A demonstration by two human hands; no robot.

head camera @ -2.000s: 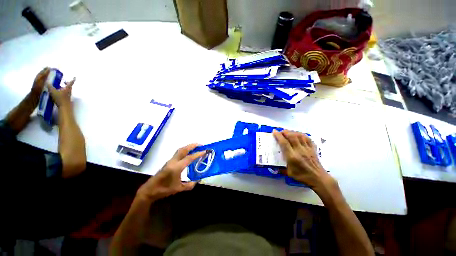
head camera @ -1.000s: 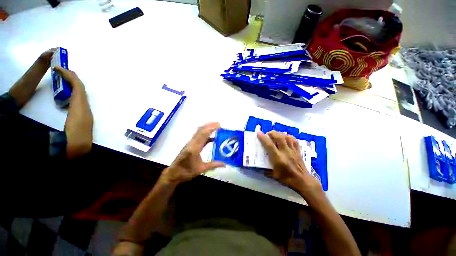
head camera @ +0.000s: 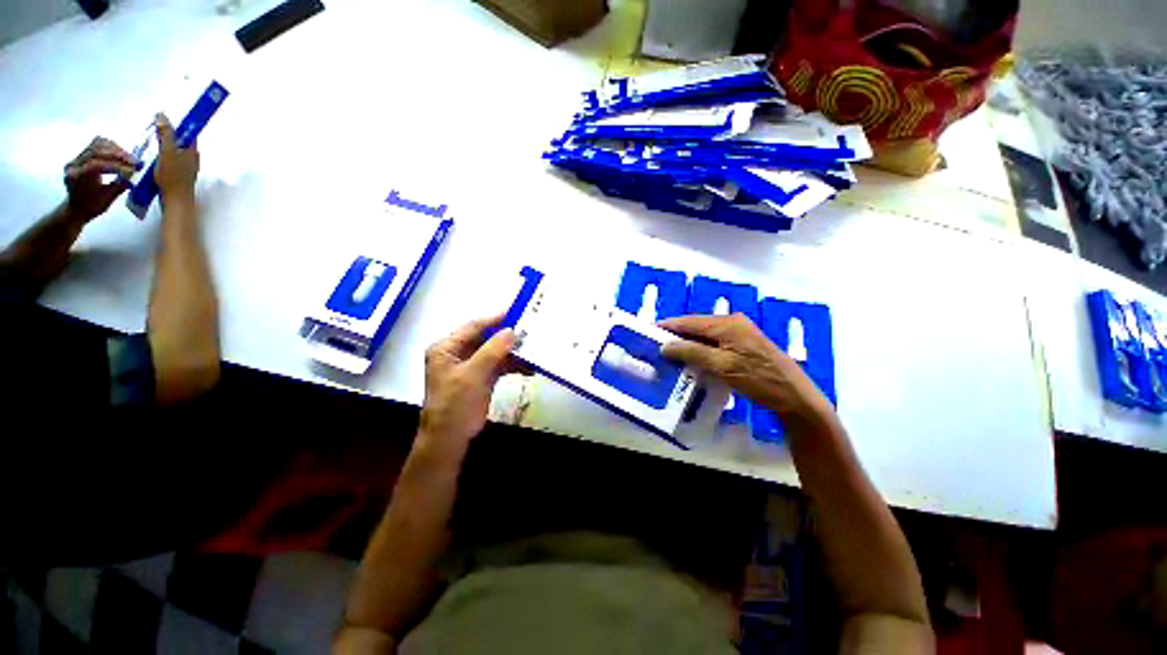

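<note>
A white and blue retail box point(head camera: 576, 343) lies between my hands, product picture up, with a blue end flap standing open at its left end. My left hand point(head camera: 468, 374) grips that left end, thumb on top. My right hand point(head camera: 746, 363) holds the right end near the picture. No tray shows outside the box. Three blue insert trays point(head camera: 796, 343) lie side by side on the table, partly behind the box and my right hand. Another retail box point(head camera: 374, 288) with open end flaps lies to the left.
An untidy heap of flat cartons point(head camera: 717, 147) lies ahead, by a red patterned bag point(head camera: 889, 77). A co-worker's hands point(head camera: 134, 173) hold a box at left. More blue trays point(head camera: 1126, 348) and a grey cable pile point(head camera: 1101, 154) are at right. The white table's front edge point(head camera: 947, 509) is near me.
The tray has gone from sight into the box. The box has turned so its product picture faces up. The co-worker's box is now tilted. The view has shifted.
</note>
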